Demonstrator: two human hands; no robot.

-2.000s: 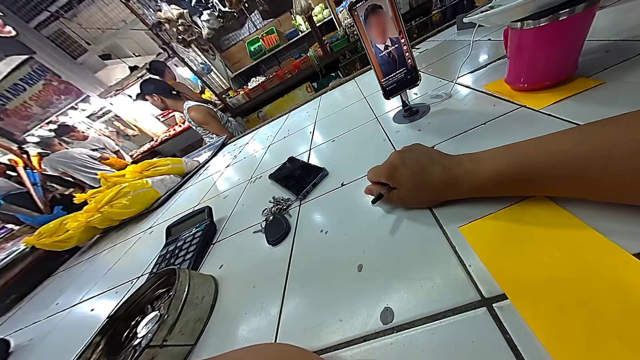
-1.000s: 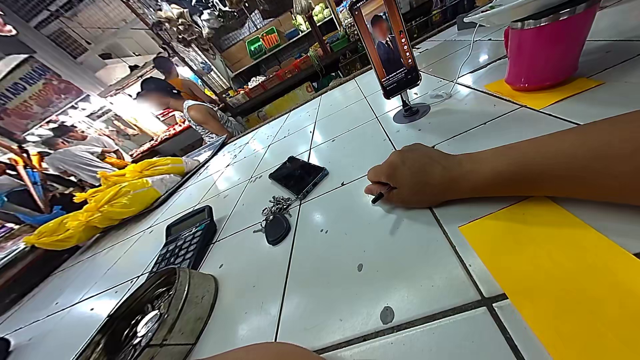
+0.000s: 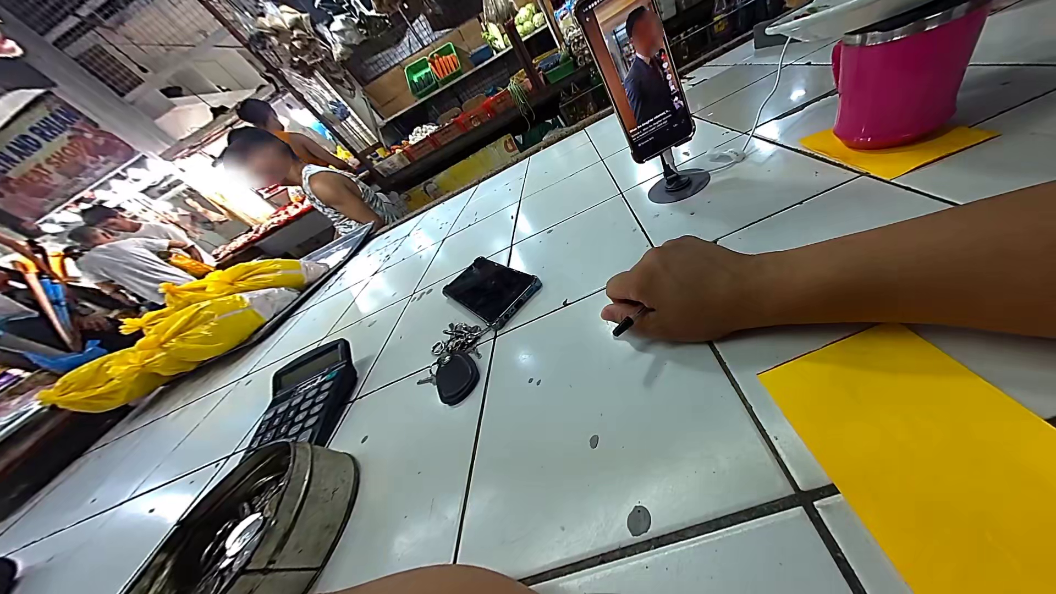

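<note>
My right hand [image 3: 689, 289] rests in a fist on the white tiled counter, closed around a dark pen [image 3: 630, 321] whose end sticks out below the fingers. A strip of bare skin, likely my left arm, shows at the bottom edge; my left hand is out of frame. Left of my right hand lies a dark phone [image 3: 492, 291], with a bunch of keys [image 3: 456, 371] and a black fob beside it. A yellow sheet [image 3: 924, 445] lies below my right forearm. Beyond the hand, a lit phone [image 3: 639, 78] stands upright on a round-based holder [image 3: 679, 185].
A calculator [image 3: 305, 394] and a round metal container [image 3: 301, 511] sit at the left. A pink mug [image 3: 903, 82] stands on yellow paper [image 3: 899, 153], near a white cable [image 3: 769, 99]. Yellow wrapped bundles [image 3: 173, 338] lie along the far left edge, with several people beyond.
The picture on the standing phone's screen has changed. A person beyond the counter has turned the head. My right hand stays in place with the pen.
</note>
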